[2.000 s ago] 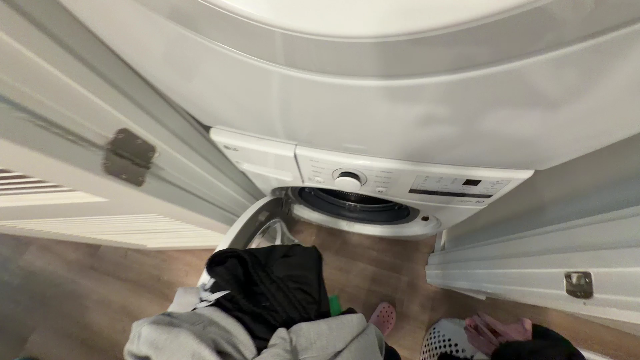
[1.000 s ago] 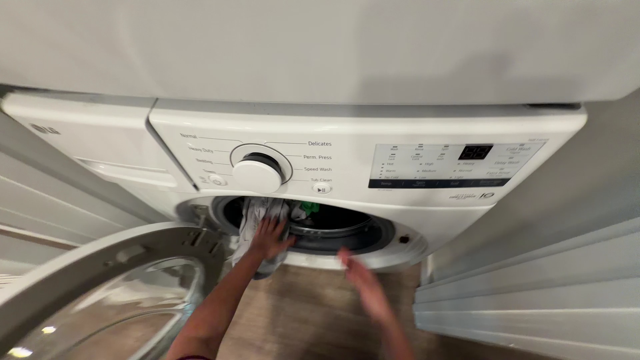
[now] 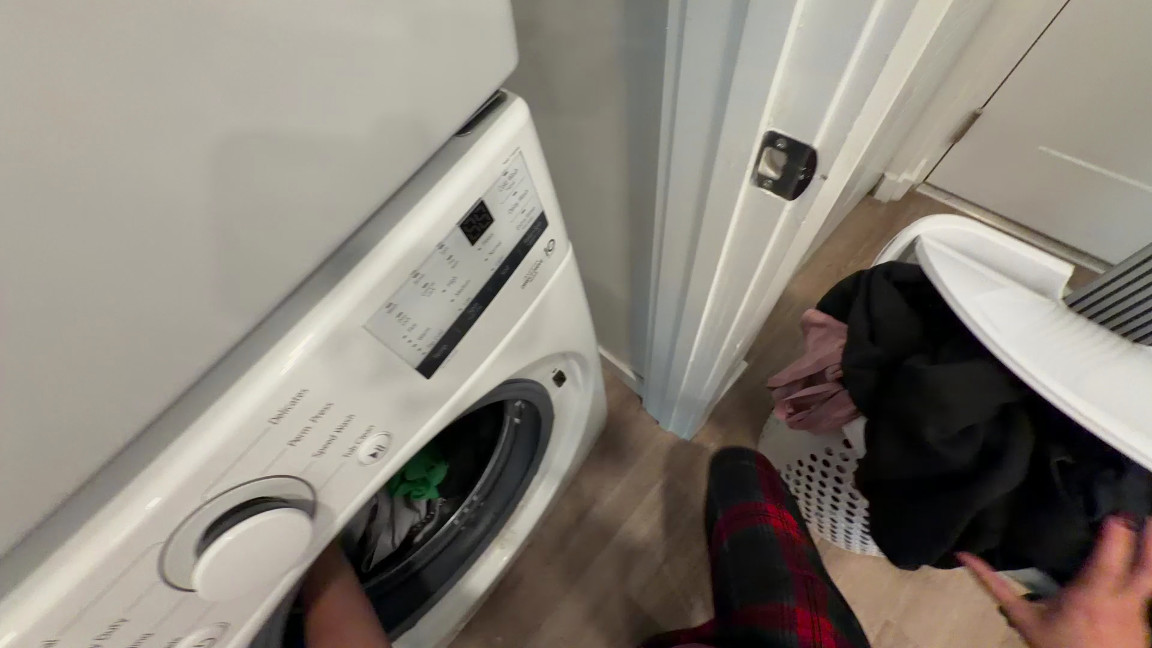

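Note:
A front-loading washing machine (image 3: 531, 306) stands at the left with its round opening uncovered. Just the lower part of my left arm shows at the opening's near edge; the hand itself is hidden. Inside the drum lie a green cloth item (image 3: 419, 475) and grey and dark laundry (image 3: 391, 531). My right hand (image 3: 1080, 585), fingers spread, is at the lower right, against or just over black clothes (image 3: 945, 423) heaped in a white perforated laundry basket (image 3: 823, 486). A dusty-pink garment (image 3: 814, 373) hangs over the basket's side.
A white door frame with a metal strike plate (image 3: 785, 166) rises between washer and basket. Above the washer is another white appliance (image 3: 252, 162). My knee in plaid trousers (image 3: 765, 540) is over the wood-look floor (image 3: 576, 540). A white door (image 3: 1062, 117) stands behind the basket.
The view has swung right, toward the basket. My right hand has moved from in front of the washer to the basket's clothes. The grey cloth under my left hand at the opening is now mostly out of sight.

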